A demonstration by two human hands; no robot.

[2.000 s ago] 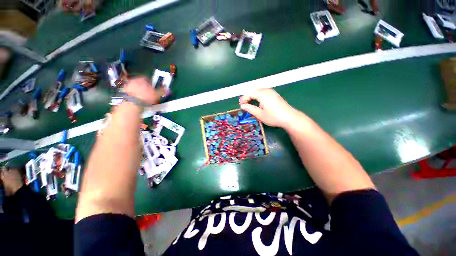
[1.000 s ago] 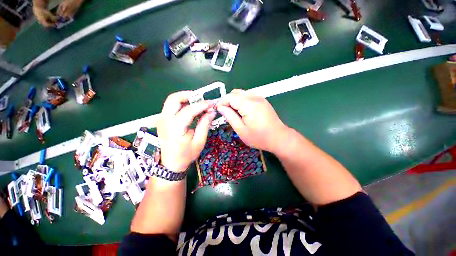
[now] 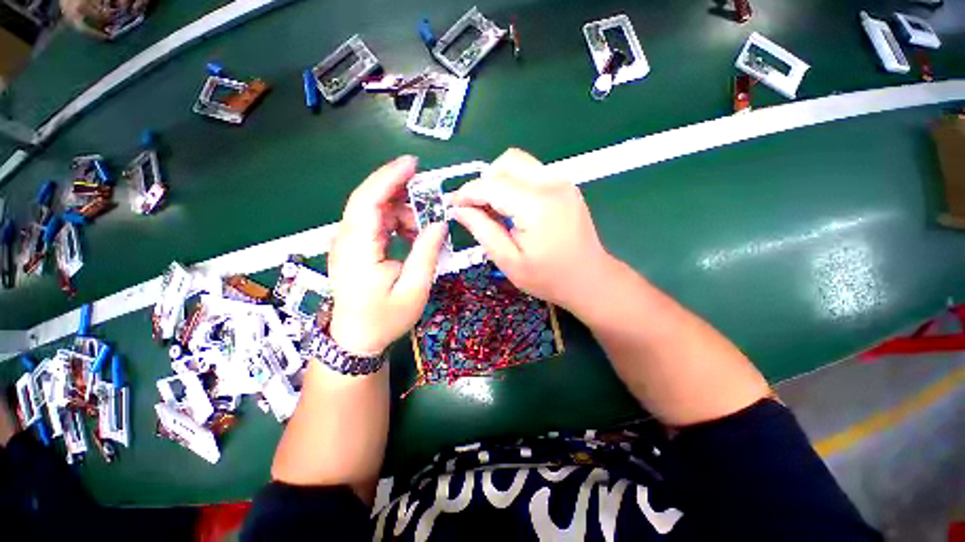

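My left hand, with a watch at the wrist, holds a white housing by one end, above the box. A small green-grey circuit board shows at the held end. My right hand is at the housing's other side, its thumb and finger pinched together beside the board. What is between these fingertips is too small to tell. A bit of blue shows beside the right fingers. The cardboard parts box lies below, filled with blue-grey discs and tangled red wires. The hands cover its far edge.
A heap of white housings lies left of the box, and another with blue cylinders farther left. Housings lie spread on the green belt beyond the curved white strip. A brown carton is at far right. Another person's hand is at top left.
First my left hand reached over the belt; then both hands met at a housing above the box. Since then the housing has turned and its board shows. Parts on the belt have shifted left.
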